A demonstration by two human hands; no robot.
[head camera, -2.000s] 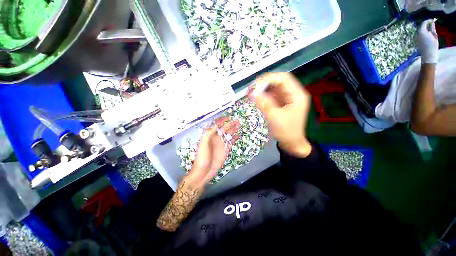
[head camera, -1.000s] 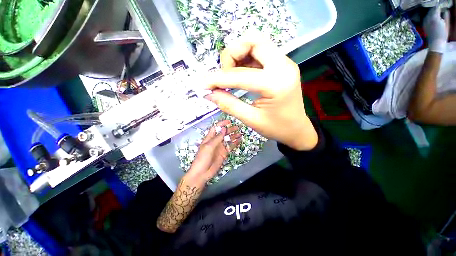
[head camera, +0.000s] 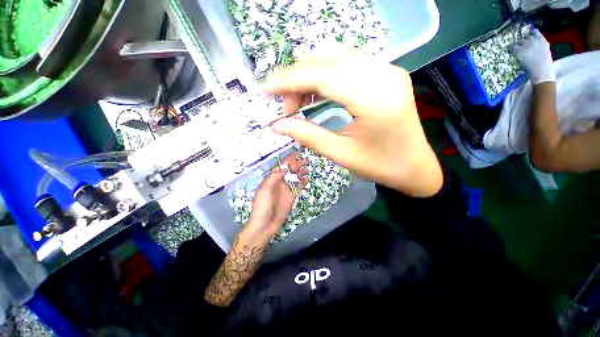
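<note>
My left hand (head camera: 276, 194), with a tattooed forearm, is palm up over the near bin (head camera: 352, 210), a translucent tub of small white and green parts. Small white plastic parts (head camera: 290, 176) lie in its curled fingers. My right hand (head camera: 368, 115) is raised at the fixture (head camera: 240, 128), a silvery-white metal block washed out by glare. Its thumb and index finger are apart, one on each side of the fixture's right part. I see no part between them, but glare hides fine detail at the fingertips.
A steel bowl feeder (head camera: 125, 59) stands upper left, with a feed track (head camera: 197, 49) down to the fixture. The far bin (head camera: 421, 29) of parts is behind my right hand. Air fittings (head camera: 89, 197) are at left over a blue tray (head camera: 62, 141). A coworker's gloved hand (head camera: 536, 59) is over a blue crate.
My right hand has moved from over the near bin up and left to the fixture, and its thumb and index finger have since spread. My left hand stays in place, fingers slightly more curled.
</note>
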